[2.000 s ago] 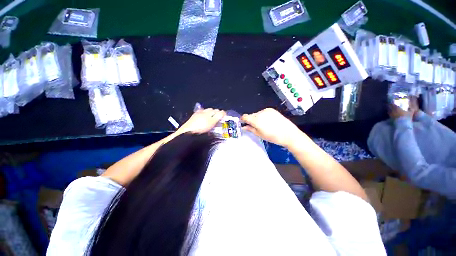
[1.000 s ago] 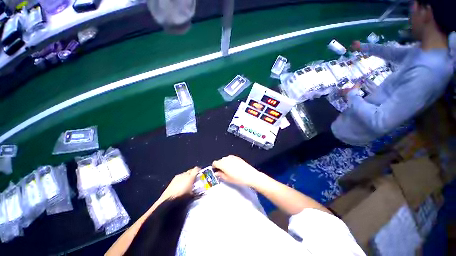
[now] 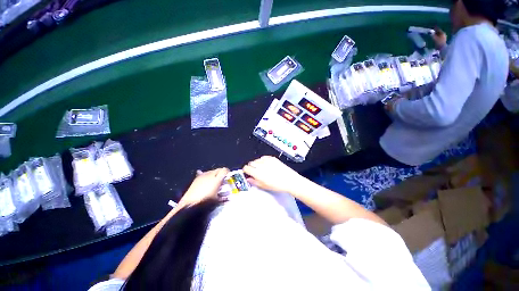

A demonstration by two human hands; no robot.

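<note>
An open power bank unit (image 3: 234, 183) is held between my two hands, close to my body at the bench's near edge. Its circuit board and a yellow patch face up. My left hand (image 3: 209, 185) grips its left side. My right hand (image 3: 267, 173) grips its right side, with the fingertips at the board end. Much of the unit is hidden by the hands and the white clothing. A white tester (image 3: 296, 122) with red number displays and green and red buttons stands beyond my right hand.
Bagged units (image 3: 102, 185) lie on the left of the black bench. More bagged units (image 3: 370, 82) lie at the right, by a person in grey (image 3: 449, 108). A bubble bag (image 3: 208, 105) and units lie along the green conveyor (image 3: 153, 79). Open cartons (image 3: 464, 210) are at lower right.
The view has tilted and shifted since the earlier frames. The unit stays between both hands. The person at the right has an arm raised over the conveyor, holding a white piece.
</note>
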